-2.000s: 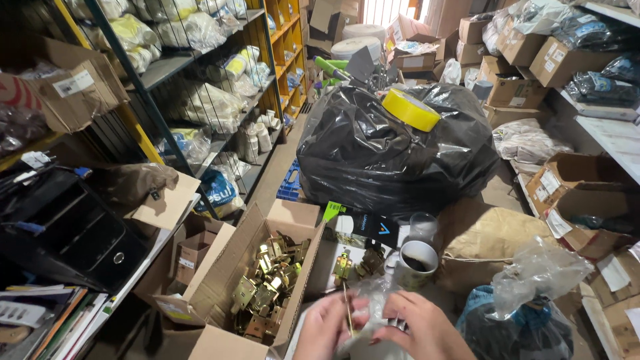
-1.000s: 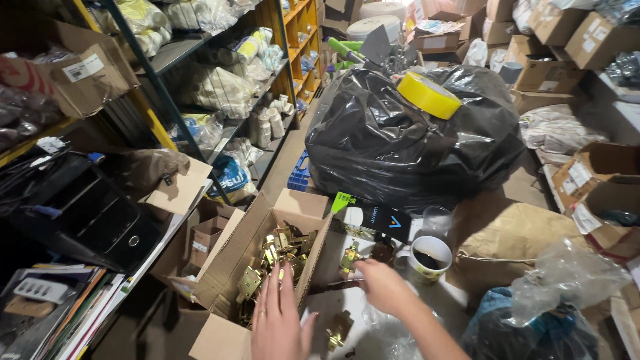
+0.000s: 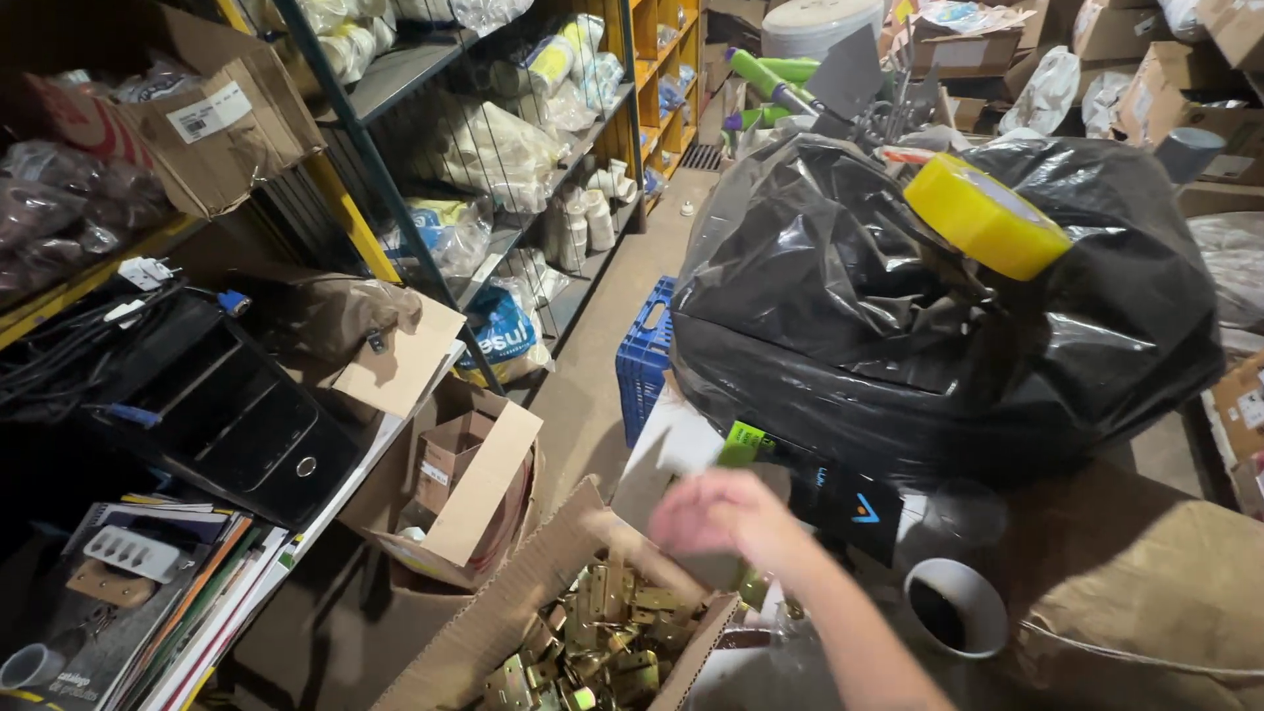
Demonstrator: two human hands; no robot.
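My right hand (image 3: 716, 515), blurred, is above the table by the far right edge of an open cardboard box (image 3: 513, 583). Its fingers look bent, and whether they hold anything cannot be told. My left hand is out of view. Brass-coloured metal fittings (image 3: 602, 632), some with screw holes like hinge plates, lie heaped in the box. More fittings and clear plastic are partly hidden behind my right forearm. Beyond the hand lie a black printed packet (image 3: 839, 499) and a green label (image 3: 746, 444). A white mug (image 3: 956, 607) with dark liquid stands right of the forearm.
A large black plastic bag (image 3: 889, 365) bearing a roll of yellow tape (image 3: 987, 217) fills the far side. A brown sack (image 3: 1145, 592) is at right. At left are a black computer tower (image 3: 227, 415), papers, a smaller carton (image 3: 474, 494) and loaded shelves. A blue crate (image 3: 647, 360) stands behind the table.
My left hand, over the fittings box a second ago, has gone out of view. My right hand has moved away from the mug side toward the box's far edge. The view has shifted.
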